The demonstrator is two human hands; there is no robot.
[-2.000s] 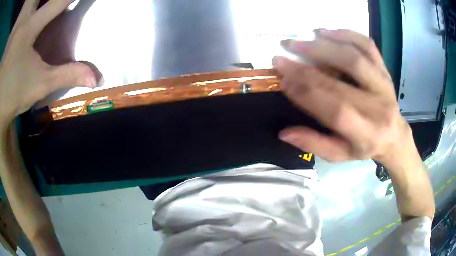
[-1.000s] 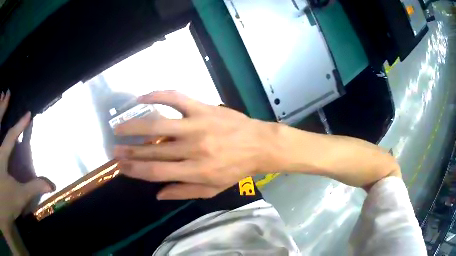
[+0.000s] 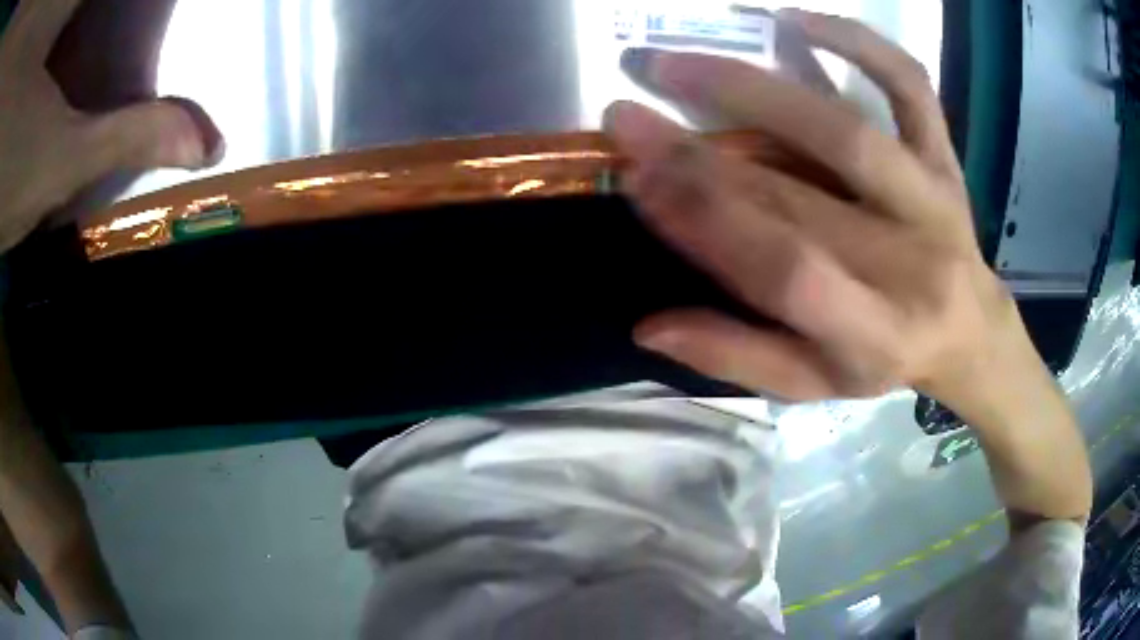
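Observation:
The shiny silver back of the LCD panel [image 3: 456,75] lies at the top of the view, its top cut off. The copper-coloured foil strip [image 3: 388,173] runs along its near edge, with a small green connector [image 3: 208,223] near the left end. A large black sheet [image 3: 375,313] extends towards me. My left hand [image 3: 88,138] rests at the panel's left end, fingers spread, partly cut off. My right hand [image 3: 813,238] lies over the strip's right part, fingers spread and slightly blurred, fingertips by the white barcode label [image 3: 706,30]. It grips nothing visible.
A plain grey metal plate [image 3: 1056,150] lies at the right on the green mat. The worker's pale smock [image 3: 550,513] is at the bench's near edge. Grey floor with a yellow line [image 3: 894,578] shows at lower right.
The view swung right and back. Compared with two seconds ago, the strip sits slightly higher and further left in view. The barcode label now shows by my right fingertips.

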